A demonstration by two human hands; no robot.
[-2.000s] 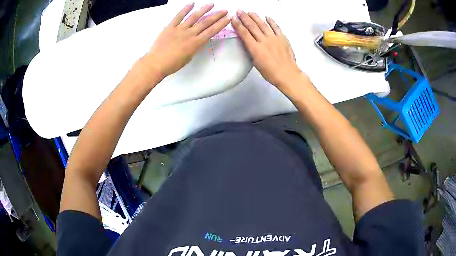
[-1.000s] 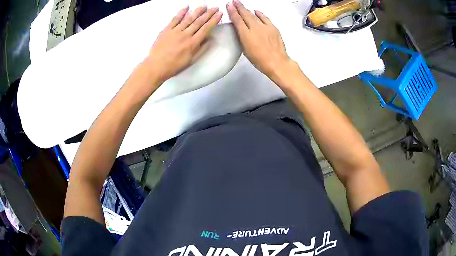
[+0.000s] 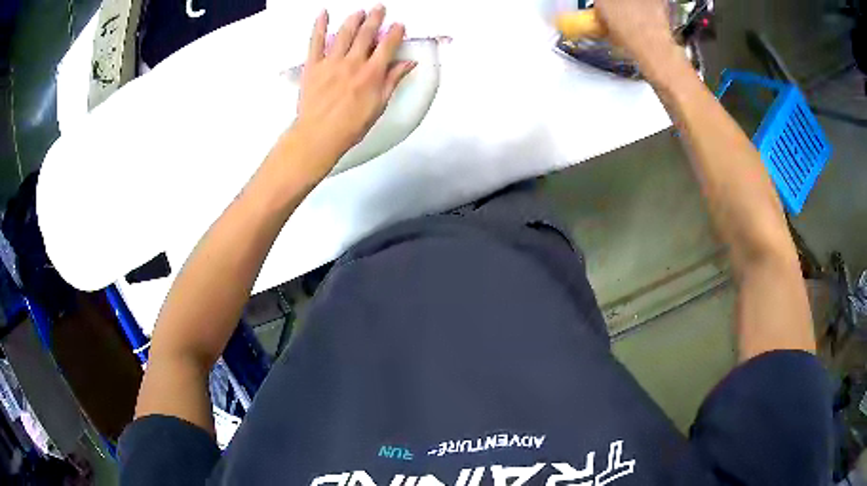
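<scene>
The pale garment, washed out to white with a thin pink edge (image 3: pixel 426 40), lies over the near side of the long white padded board (image 3: pixel 114 190). My left hand (image 3: pixel 347 90) lies flat on it, fingers spread, holding nothing. My right hand (image 3: pixel 639 30), at the top right and cut off by the upper edge, is closed around the yellow handle of the steam iron (image 3: pixel 601 59). The iron rests on the white cloth right of the board. Its front and the handle are slightly blurred. The rest of the garment is hard to make out.
White cloth (image 3: pixel 532 142) covers the table, its front edge close to my body. Dark cloth (image 3: pixel 195 27) and a pale metal bar (image 3: pixel 116 52) lie behind the board at upper left. A blue plastic stool (image 3: pixel 794 142) stands on the floor at right.
My right hand has left the garment and moved right onto the iron's handle. My left hand stays on the garment, slightly further left. The pink edge is visible again.
</scene>
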